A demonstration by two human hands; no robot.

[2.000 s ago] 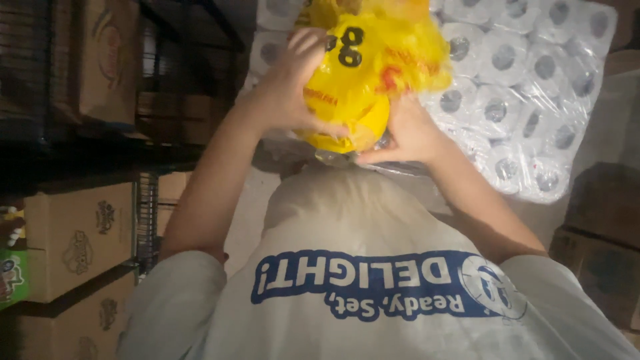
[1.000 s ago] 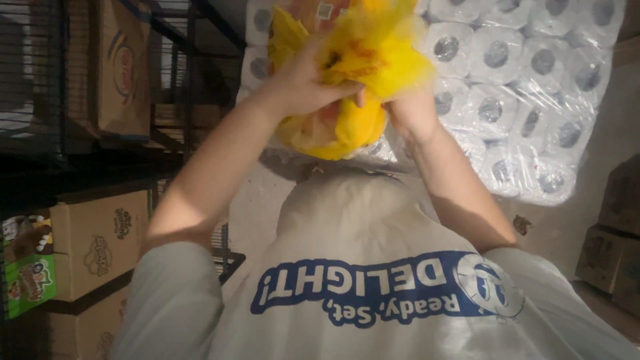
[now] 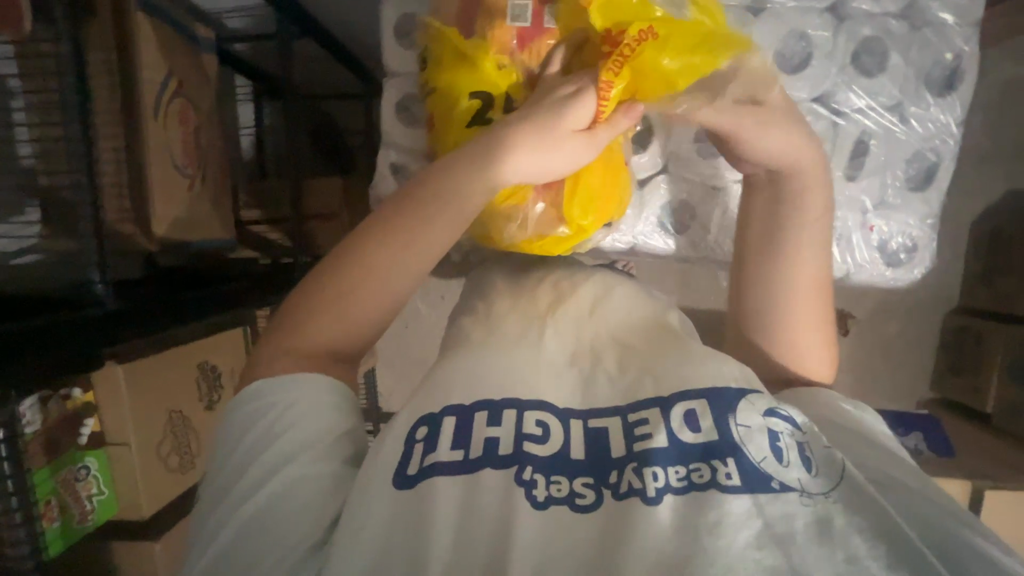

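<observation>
A large yellow plastic bag (image 3: 588, 200) with printed writing rests at the top middle, close in front of my shirt, and reddish packets show through its clear parts. My left hand (image 3: 560, 124) grips the gathered yellow film across the middle of the bag, thumb pointing right. At the bag's upper right, my right hand (image 3: 740, 108) is bent inward and holds the loose, partly clear end of the film; its fingertips are blurred and partly hidden. Behind both hands lies a plastic-wrapped pack of toilet rolls (image 3: 868, 152).
Dark wire shelving (image 3: 100, 160) with a cardboard box (image 3: 184, 132) stands on the left. Below it are an open printed carton (image 3: 172, 424) and a green packet (image 3: 76, 496). More cardboard boxes (image 3: 972, 360) are stacked at the right edge, by the grey floor (image 3: 868, 352).
My right hand has moved outward to the right, drawing the film's loose end with it. My left hand stays on the bag, whose film was bunched between both hands a second ago.
</observation>
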